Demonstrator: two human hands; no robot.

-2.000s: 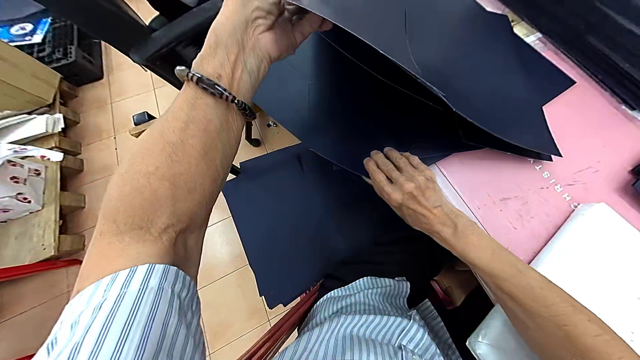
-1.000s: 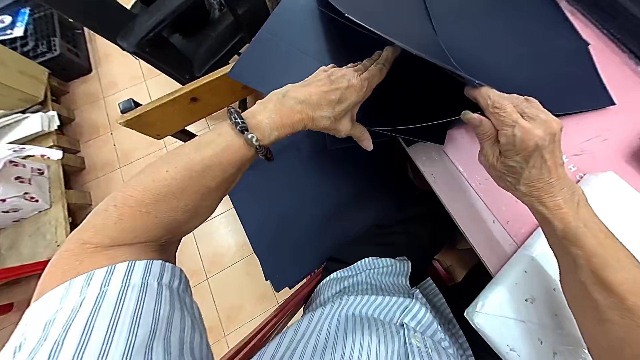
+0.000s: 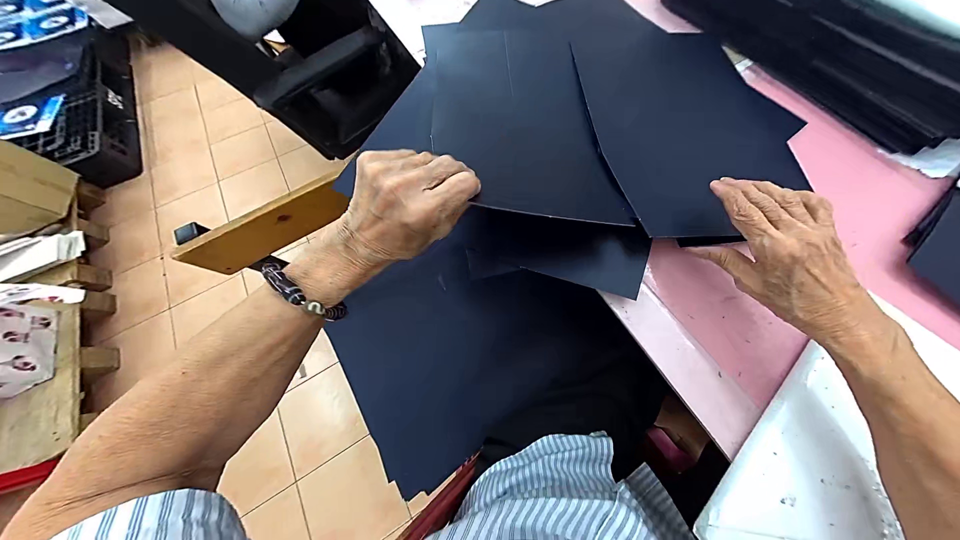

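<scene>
Dark navy die-cut card sheets (image 3: 690, 127) lie fanned over the pink table. My left hand (image 3: 412, 199) is closed on the near left edge of a creased navy sheet (image 3: 517, 127), whose near edge is lifted off the sheets below. On the right, my right hand (image 3: 787, 247) rests its fingertips on the near right corner of the navy sheets, the thumb apart and lower, by their near edge. More navy sheets (image 3: 450, 352) lie across my lap, partly under the lifted ones. My left wrist wears a beaded bracelet.
The pink tabletop (image 3: 720, 315) carries a dark stack (image 3: 810, 67) at the back right and a white wrapped block (image 3: 802, 450) at the near right. A wooden board (image 3: 262, 225) juts out at left beside a black machine part (image 3: 322, 82). Pallets and a black crate (image 3: 112, 112) stand on the tiled floor.
The navy sheets held raised two seconds ago now lie lower and spread over the table. My left hand has moved down and left since one second ago, and now grips a sheet's edge.
</scene>
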